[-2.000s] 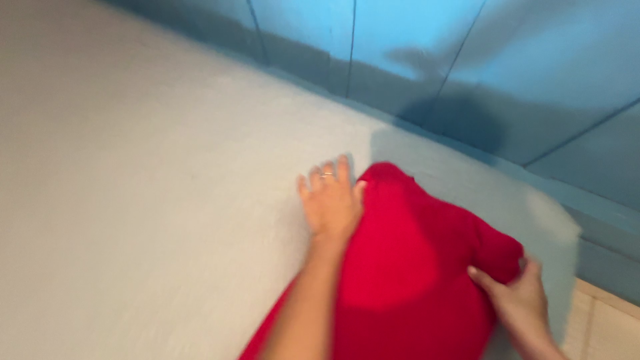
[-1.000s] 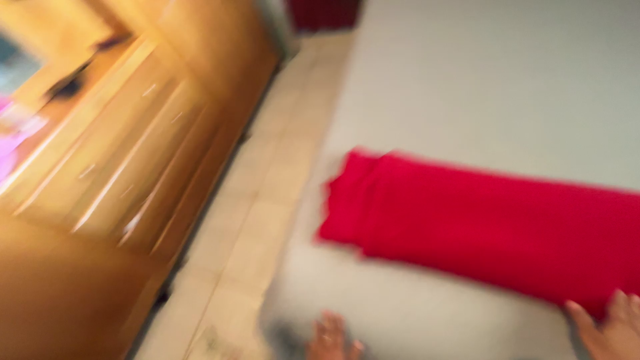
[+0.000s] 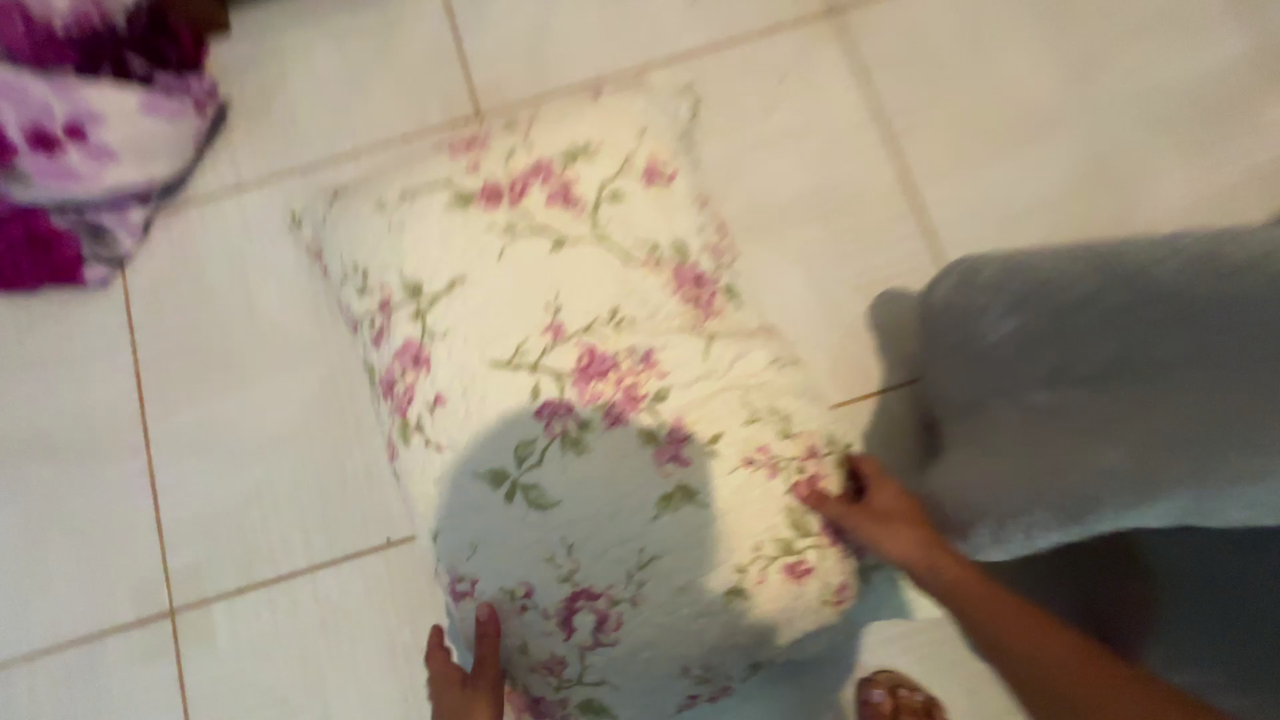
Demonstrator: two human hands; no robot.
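A white pillow with pink flowers and green leaves fills the middle of the head view, above the tiled floor. My right hand grips its right edge, thumb on top and fingers curled beneath. At the lower left edge of the pillow, my left hand touches its side with thumb and finger apart; its other fingers are cut off or hidden. A round shadow falls across the lower part of the pillow.
A grey padded piece, perhaps a mattress corner, juts in from the right. Purple and white patterned fabric lies at the upper left. Light floor tiles surround the pillow. Part of a foot shows at the bottom.
The view has swung from the bed with the red cloth down to the floor. My hands, earlier at the red cloth, are now at the flowered pillow.
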